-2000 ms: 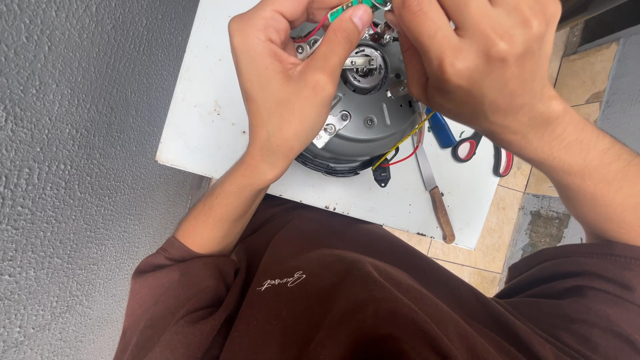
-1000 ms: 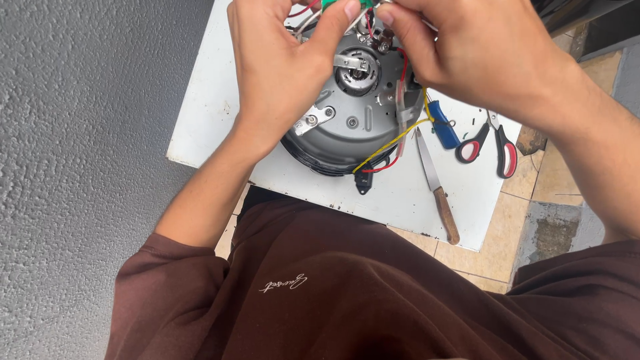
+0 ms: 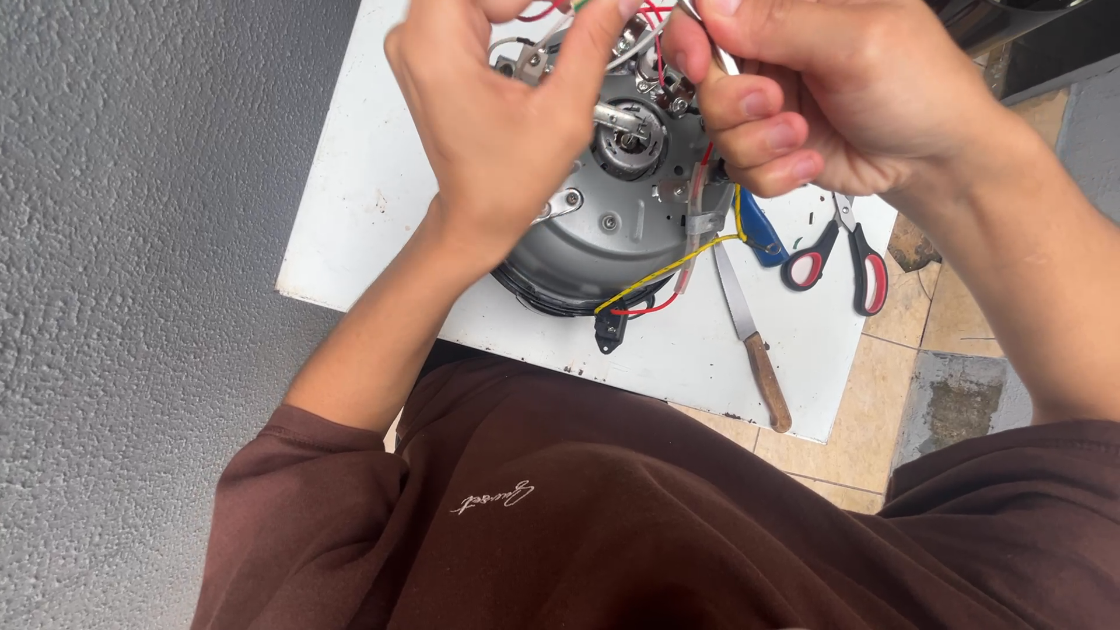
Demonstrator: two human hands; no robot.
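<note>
My left hand point(image 3: 507, 114) pinches a small green part point(image 3: 579, 5) at the top edge of the view; most of it is hidden or out of frame. In my right hand point(image 3: 787, 87) is a slim metal tool point(image 3: 724, 58), its kind not clear, between thumb and fingers. White and red wires run between the hands. Below them an appliance base of grey metal point(image 3: 604, 245) lies with its underside up, with a round central fitting point(image 3: 630, 140), brackets and screws. A yellow wire point(image 3: 669, 271) and a red wire reach a black plastic connector point(image 3: 610, 327) at its near rim.
Right of the base, a wooden-handled knife point(image 3: 766, 376), scissors with black and red handles point(image 3: 871, 271) and a blue object point(image 3: 761, 229) lie on the white tabletop point(image 3: 367, 219). A textured grey wall point(image 3: 157, 219) stands at the left. Tiled floor point(image 3: 862, 394) shows past the table's edge.
My right hand has turned, its curled fingers now facing the view, and the metal tool in it now shows. My left hand still pinches the green part.
</note>
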